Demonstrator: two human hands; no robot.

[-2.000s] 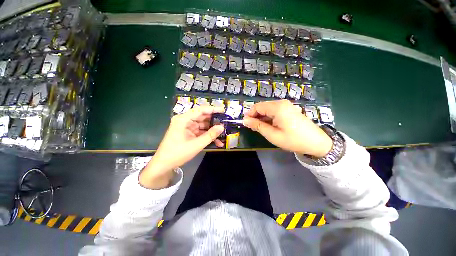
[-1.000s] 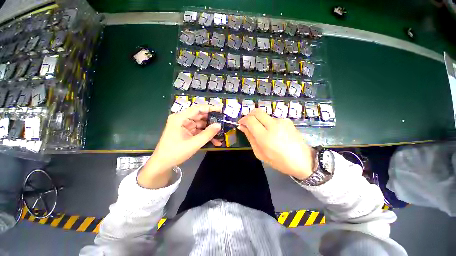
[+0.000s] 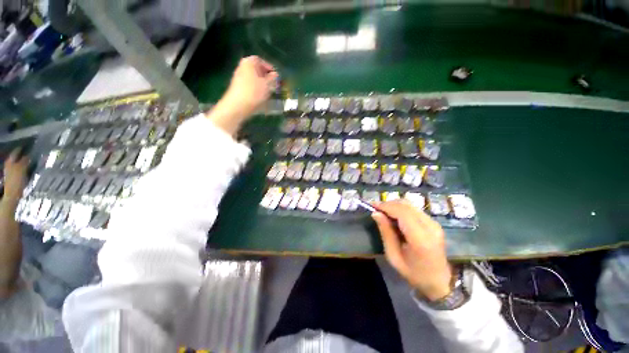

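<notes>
My left hand is stretched out to the far side, above the metal rail at the tray's far left corner. Its fingertips hold a small dark unit with a bit of yellow beside it; the view is blurred. My right hand is over the near edge of the clear blister tray. It holds a thin stick-like tool, its tip over the nearest row. The tray holds rows of grey and whitish square batteries with yellow edges.
Stacked blister trays stand at left, partly behind my left sleeve. Dark units lie on the green belt beyond the metal rail. Another person's hand shows at far left. A ribbed silvery stack is below the bench edge.
My left hand has moved from the near bench edge up to the rail with the dark unit. My right hand has moved away from it, still holding the tool. The camera view has shifted.
</notes>
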